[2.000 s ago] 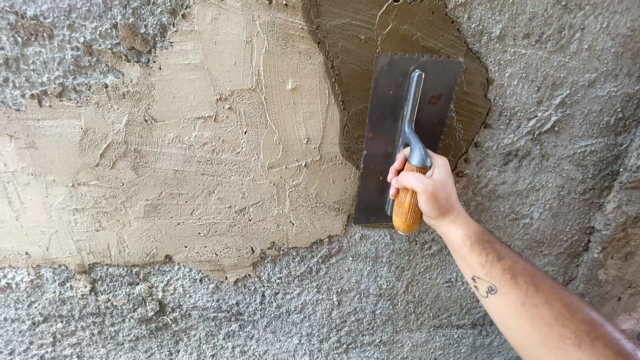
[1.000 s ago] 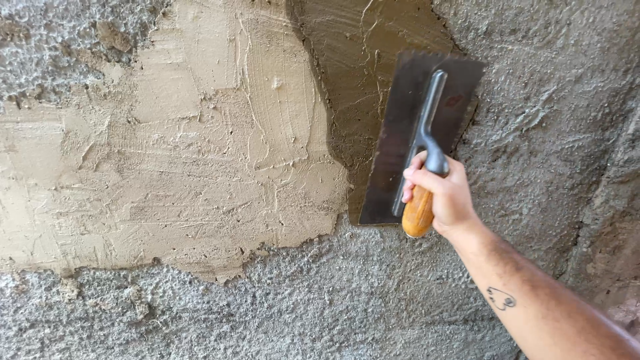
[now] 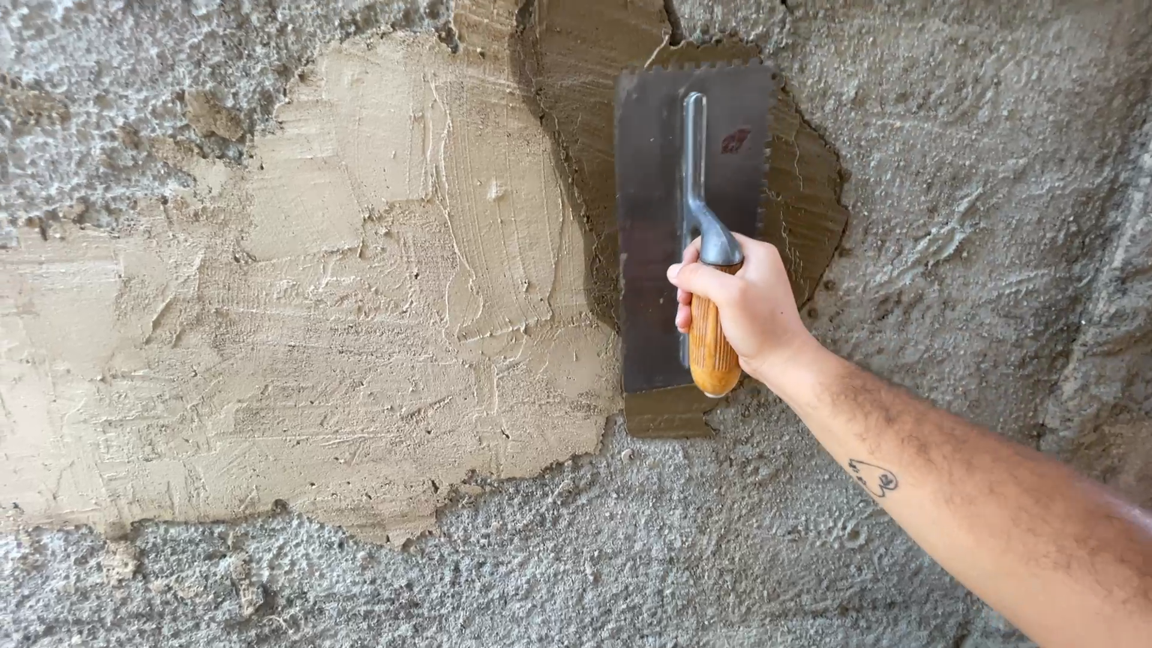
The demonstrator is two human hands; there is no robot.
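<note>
My right hand (image 3: 751, 301) is closed around the ribbed wooden handle of a notched steel trowel (image 3: 652, 180). The trowel's long blade stands nearly upright against the wall, its toothed edges at the top and right, with a small reddish mark on its back. Behind and around the blade lies darker, wet-looking mortar (image 3: 810, 198), and a short strip of it shows just below the blade's lower edge. Left of the blade spreads a broad layer of lighter beige mortar (image 3: 360, 360) with ridges and trowel marks. My left hand is not in view.
Rough grey wall (image 3: 954, 270) with a coarse, pitted surface surrounds the mortar at the right, along the bottom and at the upper left. The beige layer has a ragged lower edge. A raised seam runs down the wall at the far right.
The trowel, tilted to the right one second ago, now stands nearly upright. A strip of dark mortar shows below the blade, where rough grey wall showed before.
</note>
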